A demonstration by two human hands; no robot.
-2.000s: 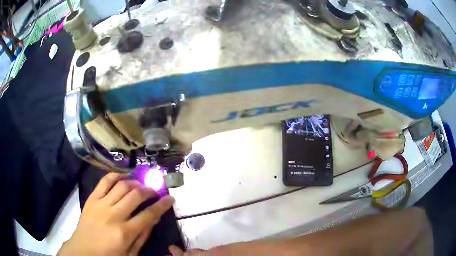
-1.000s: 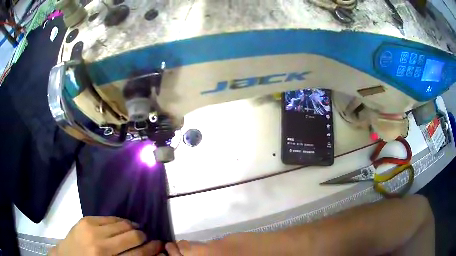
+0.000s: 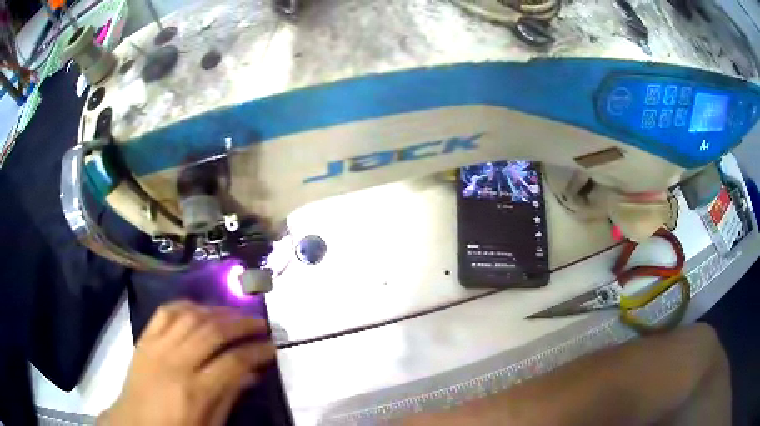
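Note:
Dark fabric lies under the needle area at the left end of the sewing machine head, lit by a pink-violet spot. My left hand lies on this fabric just in front of the needle, slightly blurred, with bent fingers close together at the fabric's right edge. The fabric continues past it to the bottom edge of the picture. My right hand is out of the picture; only my right forearm crosses the lower right. The presser foot is mostly hidden below the head.
A lit smartphone lies under the machine arm. Scissors with red and yellow loops lie right of it. A ruler strip runs along the front edge. More dark cloth hangs at the left. A small packet lies far right.
My left hand has moved up from the bottom edge, back close to the needle. My right fingers, visible before at the bottom, have left the picture. The view has shifted slightly.

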